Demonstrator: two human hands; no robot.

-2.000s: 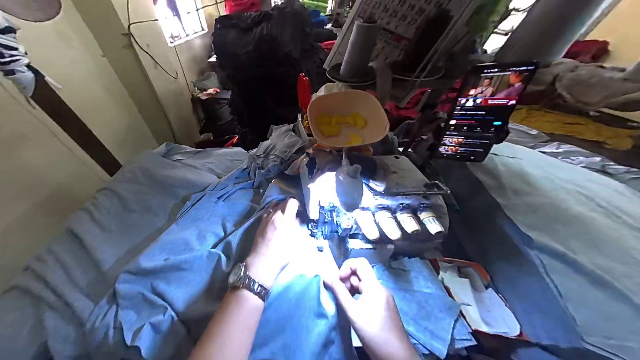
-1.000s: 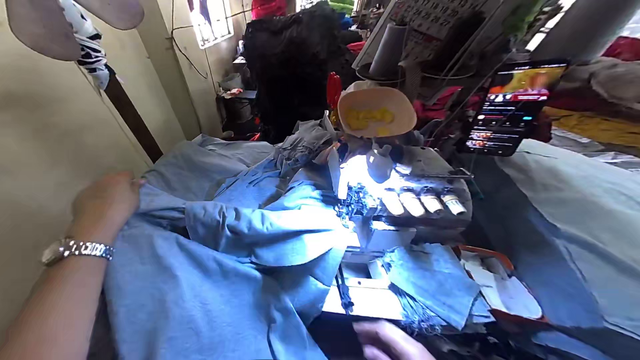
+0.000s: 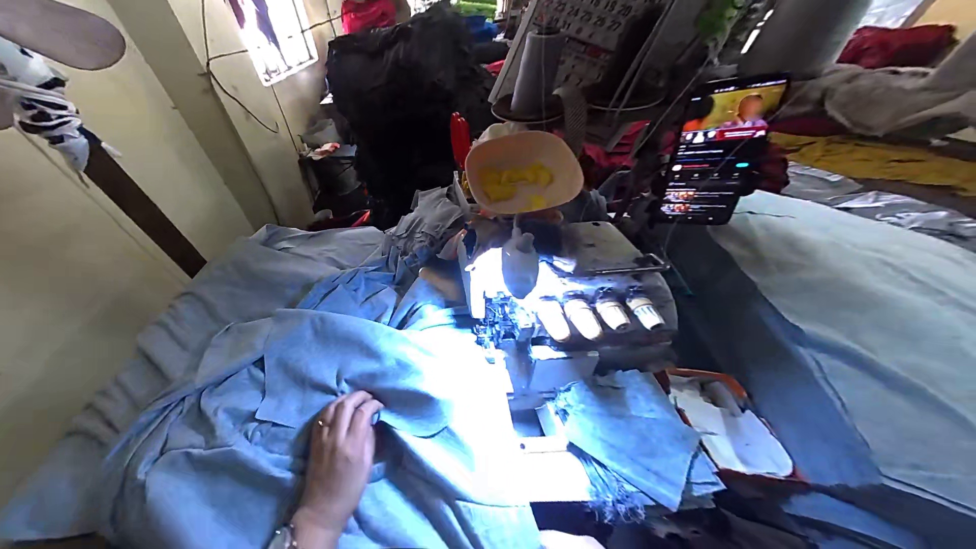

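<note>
My left hand has its fingers curled on a fold of the light blue denim cloth, left of the overlock sewing machine. Of my right hand only a small part shows at the bottom edge, so its fingers are hidden. The cloth reaches to the machine's brightly lit presser foot and needle area. Several tension dials line the machine's front. A frayed denim piece lies just right of the lit machine bed.
An orange-rimmed tray sits right of the machine. A phone stands upright behind it. A shallow dish with yellow pieces is above the machine, near a thread cone. More denim covers the right side.
My left hand has moved from the cloth's far left edge to its middle, nearer the machine. Two seconds ago both hands were close to the needle area.
</note>
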